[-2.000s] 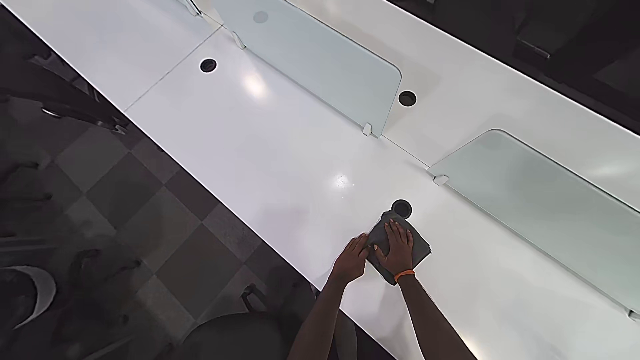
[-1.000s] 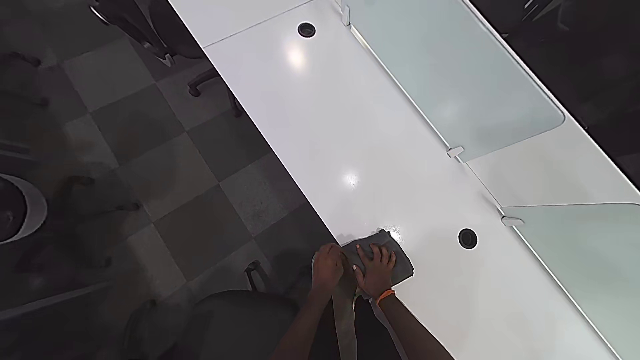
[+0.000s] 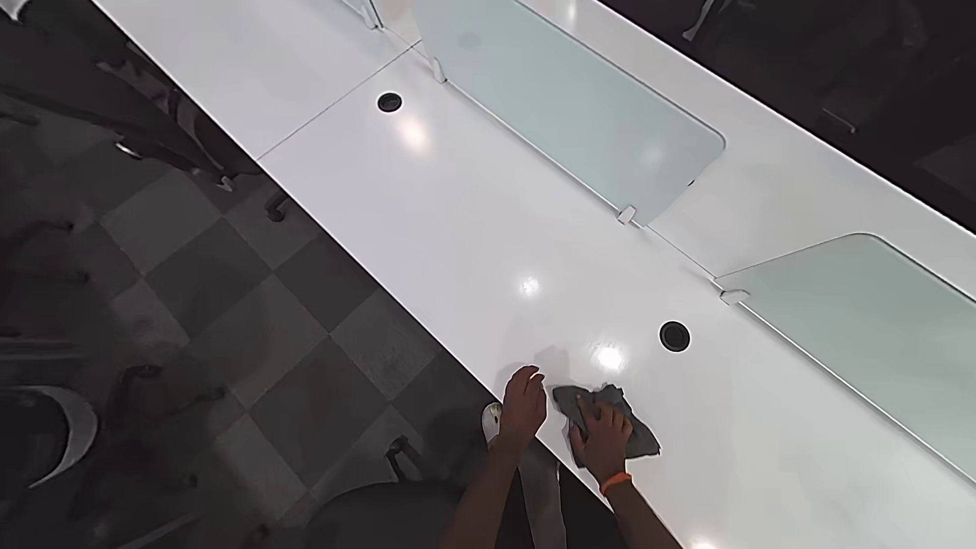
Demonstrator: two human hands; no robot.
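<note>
A dark grey cloth (image 3: 640,437) lies crumpled on the white desk (image 3: 473,252), close to its near edge. My right hand (image 3: 605,442), with an orange band at the wrist, rests on top of the cloth, fingers spread over it; whether it grips the fabric cannot be told. Left of the cloth and apart from it, my left hand (image 3: 524,400) is at the desk's edge. Its fingers are close together and slightly bent, and nothing shows in them.
Frosted glass dividers (image 3: 579,99) (image 3: 869,328) stand on clamps along the desk's middle. A black cable grommet (image 3: 675,336) is set beyond the cloth, another (image 3: 390,102) farther up. A dark chair (image 3: 389,515) is below the near edge, over a checkered carpet (image 3: 305,389).
My left hand, at the cloth's left side in both earlier frames, is now apart from it. The cloth has spread from a compact shape into a looser, crumpled one. The view has shifted.
</note>
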